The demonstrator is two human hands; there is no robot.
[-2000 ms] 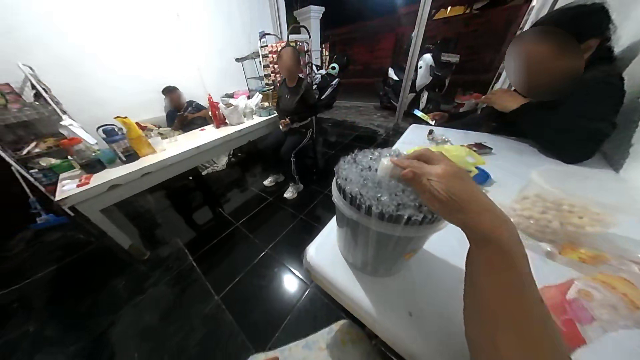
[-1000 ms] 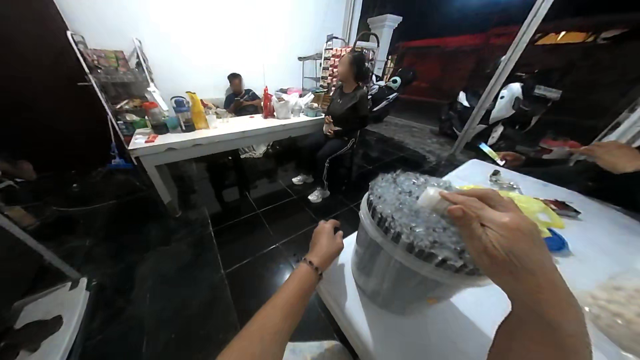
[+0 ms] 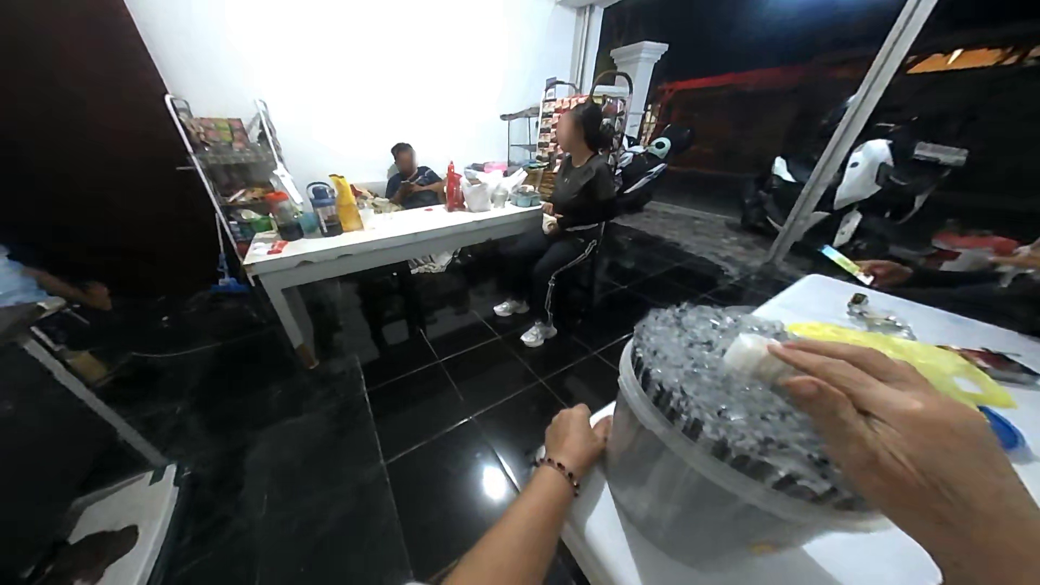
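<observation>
A translucent plastic tub (image 3: 691, 504) stands on the white table, packed to the top with clear plastic-wrapped dark sticks whose crinkled ends (image 3: 691, 357) stick up. Over these ends my right hand (image 3: 886, 422) holds a small white object (image 3: 754, 356) between thumb and fingers; what it is I cannot tell. At the table's near left edge, my left hand (image 3: 575, 443), with a beaded bracelet on the wrist, is curled beside the tub. Whether it grips the edge or the tub is hidden.
Behind the tub lie a yellow plastic bag (image 3: 902, 353) and a blue lid (image 3: 1003, 429) on the white table (image 3: 812, 296). A person's hand (image 3: 886, 272) holds a phone at the right. Across the tiled floor, two people are at a long white table (image 3: 406, 231) with bottles.
My left hand, out of sight two seconds ago, has come in and moved to the table edge beside the tub. My right hand still holds the white object. The view has turned left.
</observation>
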